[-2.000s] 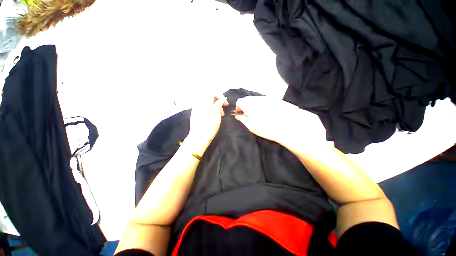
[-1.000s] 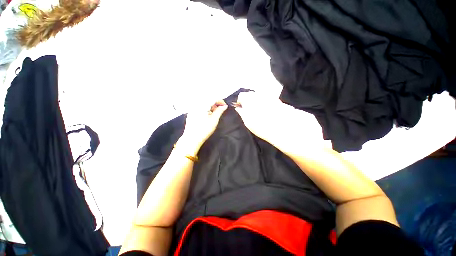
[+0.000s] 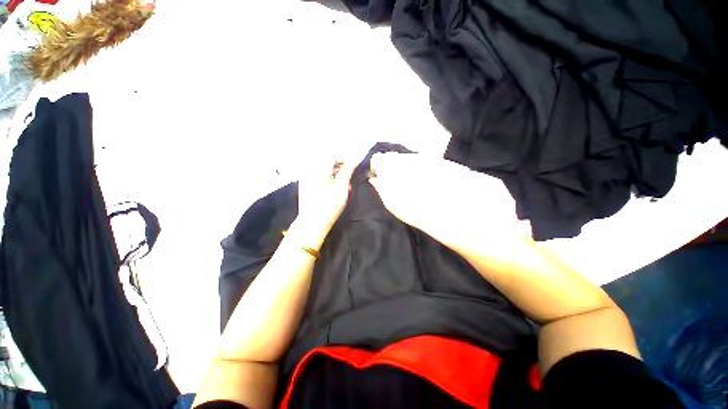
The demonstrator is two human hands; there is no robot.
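A black garment (image 3: pixel 375 256) lies over my lap and the near table edge, with a narrow dark end rising between my hands. My left hand (image 3: pixel 329 188) grips the cloth from its left side, fingertips at the narrow part. My right hand (image 3: pixel 391 180) is at the right side of the same part, its fingers curled in at the cloth. Both hands are washed out by glare, so fingertips are hard to see. No tool can be made out. A red and black apron (image 3: pixel 439 359) shows below the garment.
A large crumpled black garment pile (image 3: pixel 551 104) lies at the right. A long folded black bundle (image 3: pixel 56 240) lies at the left, beside a black and white strap loop (image 3: pixel 148 228). A brown fluffy item (image 3: pixel 84 40) is at the back left of the white table (image 3: pixel 207 104).
My hands make small shifts at the narrow part of the cloth. My right hand now covers more of it, with its fingers curled further in. The view has shifted slightly.
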